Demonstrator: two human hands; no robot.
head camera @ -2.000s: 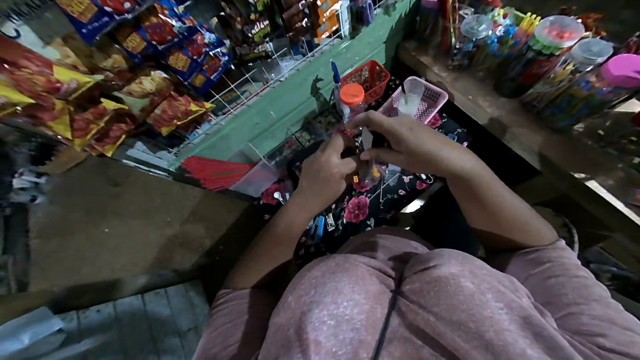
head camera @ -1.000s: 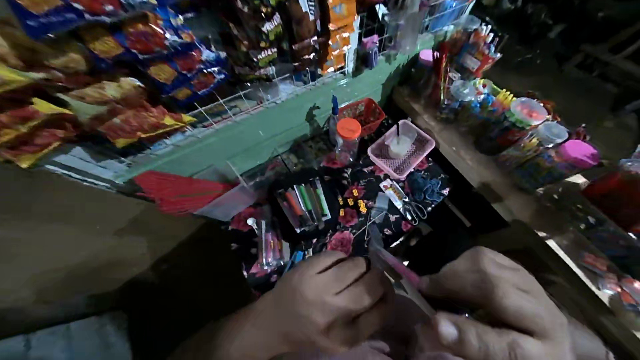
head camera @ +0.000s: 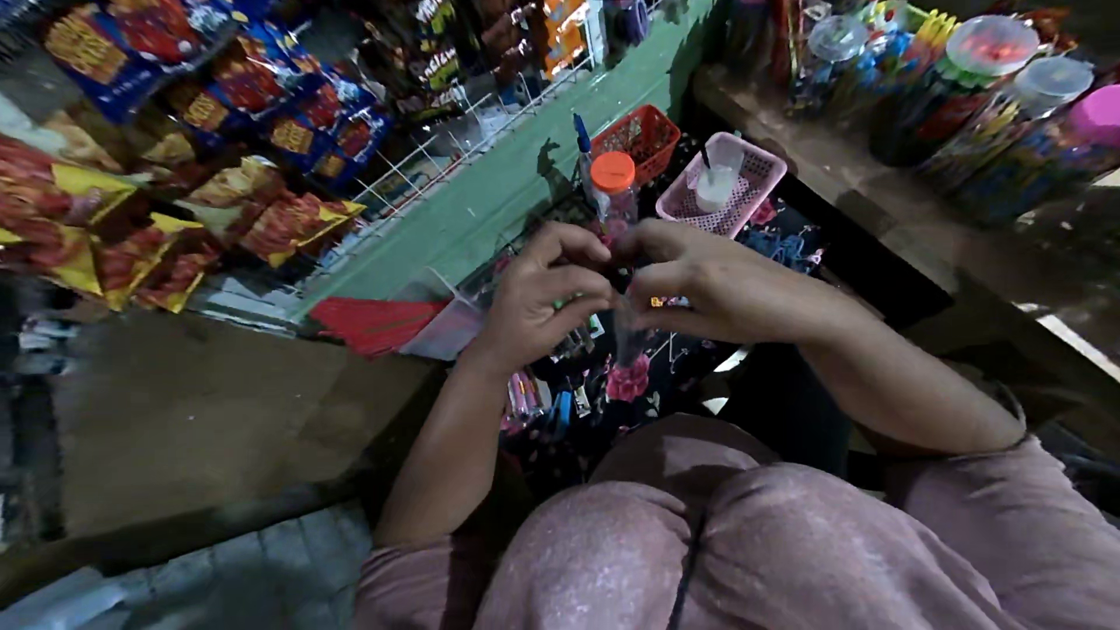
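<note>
My left hand [head camera: 556, 293] and my right hand [head camera: 700, 280] meet over a dark flowered cloth [head camera: 652, 411]. Between their fingertips hangs a clear, thin plastic piece [head camera: 628, 337], perhaps a small bag; its upper part is hidden by the fingers. Just behind the hands stands a clear jar with an orange lid [head camera: 612, 175], a blue pen [head camera: 582, 136] beside it. A pink plastic basket [head camera: 770, 171] holding a whitish cup [head camera: 716, 185] lies beyond my right hand. Below my left hand are slim packaged items [head camera: 525, 398] and a blue object [head camera: 563, 407].
A red basket [head camera: 647, 144] stands against the green wooden board [head camera: 472, 206]. Red straws or sticks [head camera: 376, 324] lie in a clear container at the left. Snack packets [head camera: 289, 219] hang at upper left. Lidded candy jars [head camera: 993, 52] line the wooden ledge [head camera: 875, 201] at right.
One second ago both hands were low and close to the view, near a thin flat item with a pink part; now they are farther out over the cloth, fingertips together. The view has tilted.
</note>
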